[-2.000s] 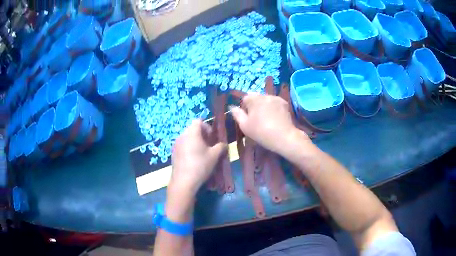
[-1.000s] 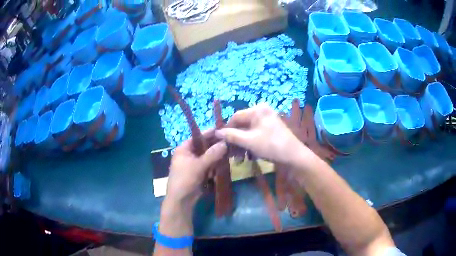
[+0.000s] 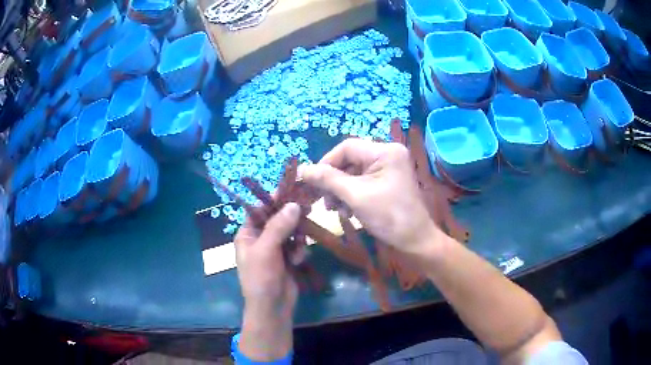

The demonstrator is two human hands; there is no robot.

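Note:
My left hand [image 3: 270, 260] is closed round several brown handle straps [image 3: 265, 196], which fan out above its thumb. My right hand [image 3: 375, 185] is beside it, thumb and fingertips pinched together at the upper strap ends; its fingertips are blurred, and whether they hold a strap or a small fastener cannot be told. More brown straps [image 3: 407, 260] lie in a loose pile under and beside my right hand. A large heap of light-blue button fasteners [image 3: 321, 89] lies beyond my hands. A black sheet with a pale band [image 3: 219, 259] lies partly hidden under my left hand.
Rows of blue baskets stand at the right [image 3: 462, 137] and the left [image 3: 114, 158], many with brown straps. A shallow cardboard box [image 3: 285, 36] with white looped cords [image 3: 240, 10] is at the back. A white scrap [image 3: 512, 264] lies near the front edge.
The straps in my left hand now fan out, several pointing up and left. My right hand stays close to the left at their upper ends. The camera view has shifted.

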